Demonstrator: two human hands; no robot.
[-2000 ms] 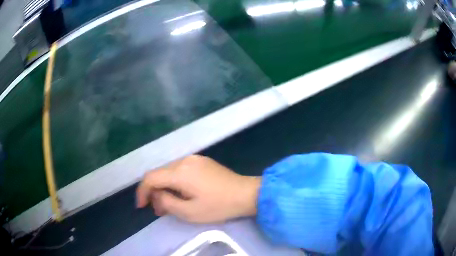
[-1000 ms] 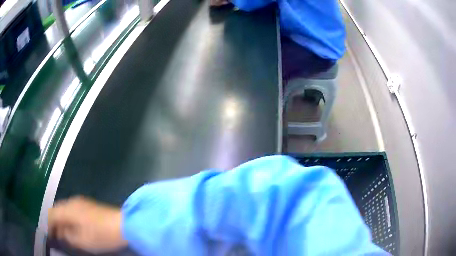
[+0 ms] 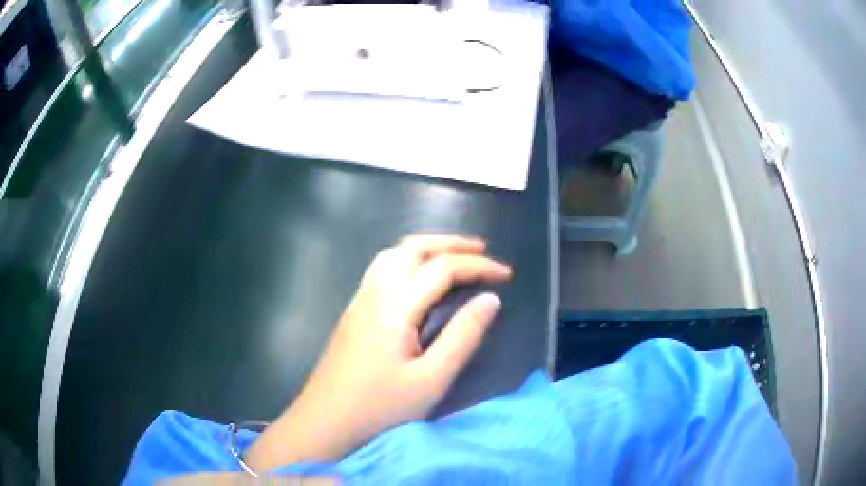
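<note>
My left hand (image 3: 389,327) is over the dark bench (image 3: 218,285), palm down. Its fingers and thumb are apart and nothing shows between them. A thin bracelet is on its wrist. My right arm crosses the lower edge in a blue sleeve. Only a blurred strip of skin of my right hand (image 3: 256,480) shows, cut off by the bottom edge, so its fingers are hidden. Farther up the bench, a white sheet (image 3: 408,142) lies under a white housing (image 3: 380,57). A thin dark curved lead shows at the housing's right end. My left hand does not touch the sheet.
A white rail (image 3: 81,256) and the green conveyor run along the left. A dark perforated crate (image 3: 665,327) is low at the right. A person in a blue smock (image 3: 622,43) sits on a pale stool (image 3: 646,185) at upper right.
My left hand has come into view over the bench. My right hand has moved from the left rail to the bottom edge. The white sheet and housing now show on the upper bench.
</note>
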